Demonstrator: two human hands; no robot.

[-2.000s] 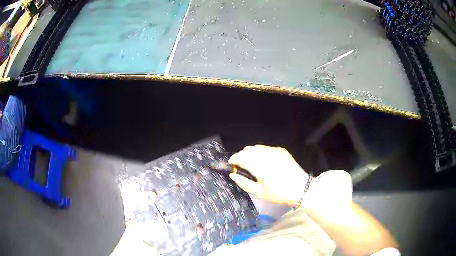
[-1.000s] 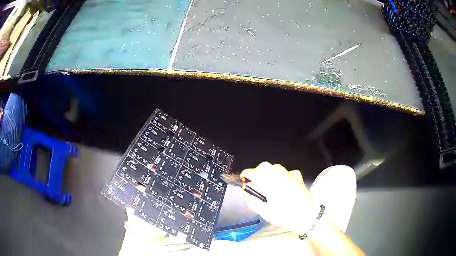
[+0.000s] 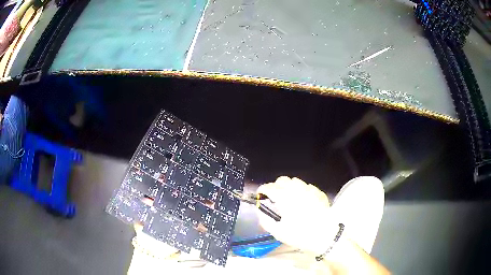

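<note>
A black circuit board panel (image 3: pixel 183 188) with white print and small orange spots is held tilted over my lap, below the bench edge. My left hand (image 3: pixel 156 241) is at its lower left edge, overexposed and mostly hidden behind the panel, holding it. My right hand (image 3: pixel 296 207) is closed around side cutters (image 3: pixel 268 210) with a dark handle. The cutters' jaws are at the panel's right edge; whether they touch it I cannot tell.
The bench mat (image 3: pixel 269 48) has scattered pale clippings. Black slotted racks stand at left (image 3: pixel 51 43) and right (image 3: pixel 463 96), with racked boards (image 3: pixel 444 19) at the top right. A blue stool (image 3: pixel 46 174) stands at left. A person's sleeve (image 3: pixel 13 129) shows at the left edge.
The panel has turned from a flatter, glaring angle to show its print clearly, then shifted slightly left. My right hand and the cutters have moved down and slightly right from two seconds ago.
</note>
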